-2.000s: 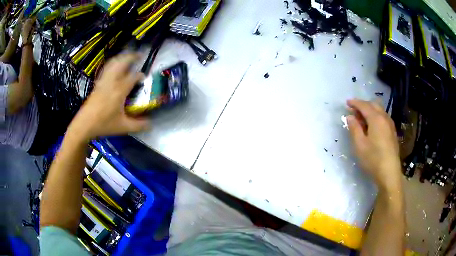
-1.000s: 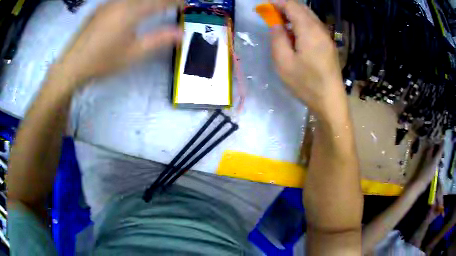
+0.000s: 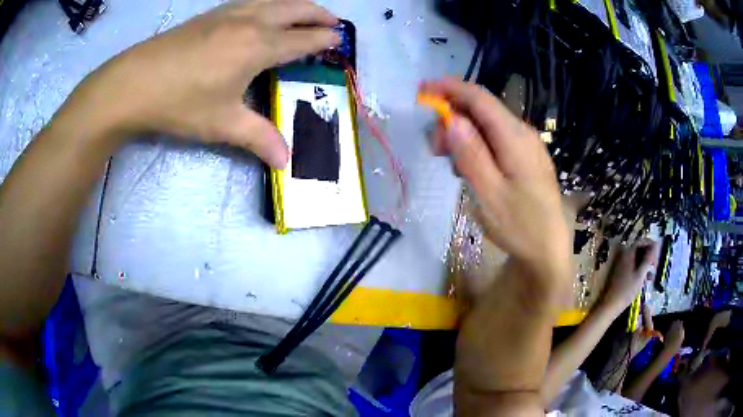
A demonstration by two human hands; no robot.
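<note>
A power bank unit (image 3: 349, 195) lies on the white table with its white cell face up. A ragged black residue patch (image 3: 316, 147) sits on the cell. Yellow edging runs along both sides, and a dark green band (image 3: 312, 74) crosses the far end. Black cables (image 3: 332, 281) run from the near end over the table edge. Thin red wires (image 3: 381, 134) loop out on the right. My left hand (image 3: 212, 77) rests on the unit's far end and left side. My right hand (image 3: 509, 179), right of the unit, holds an orange scraper (image 3: 436, 103), mostly hidden in the fist.
Stacked units with many dangling black cables (image 3: 595, 106) fill the right side. Yellow tape (image 3: 399, 309) edges the table front. Blue plastic (image 3: 391, 366) shows below it. Another person's hand (image 3: 631, 273) is at the lower right. Black crumbs lie on the table.
The unit went from my left hand to the table in front of me. My left hand has come down onto it. The orange scraper came into my right hand, which is now lower in view.
</note>
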